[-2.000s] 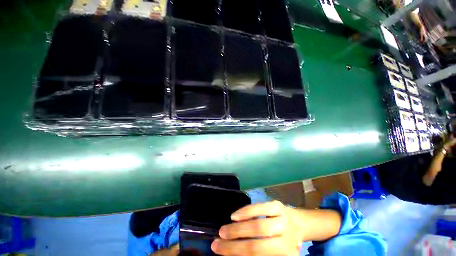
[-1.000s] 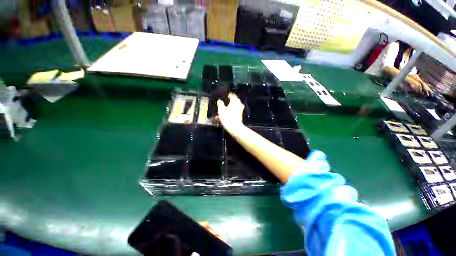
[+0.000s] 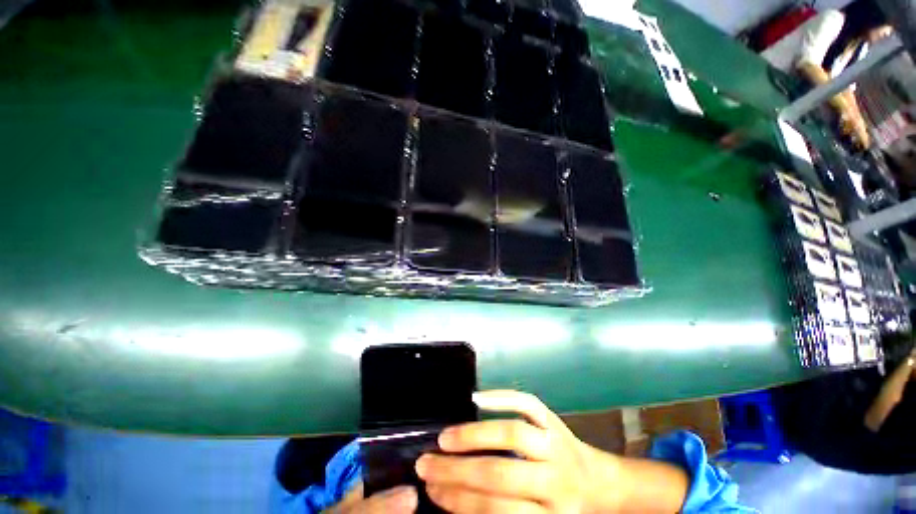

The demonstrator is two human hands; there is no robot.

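Note:
A glossy black phone screen [image 3: 418, 387] is held upright at the bench's front edge, its black face towards me. My right hand [image 3: 522, 462] grips it from the right with the fingers across its lower part. My left hand [image 3: 377, 499] holds its lower left, mostly cut off by the bottom edge. Whether more screens lie behind it, I cannot tell. A stack of clear blister trays [image 3: 402, 276] stands beyond, its pockets mostly black. One pocket at the upper left shows a cream screen back [image 3: 285, 38].
A neighbouring tray stack [image 3: 839, 301] with pale rectangles stands at the right. A white cut-out sheet [image 3: 670, 62] lies at the upper right. Other people's arms [image 3: 844, 95] show at the right. A cardboard box [image 3: 678, 426] and a blue stool [image 3: 751, 427] are below the bench edge.
My right hand has come back from the tray pockets to the screen near me. One cream screen back now shows in the tray where two showed before. The view has tilted down.

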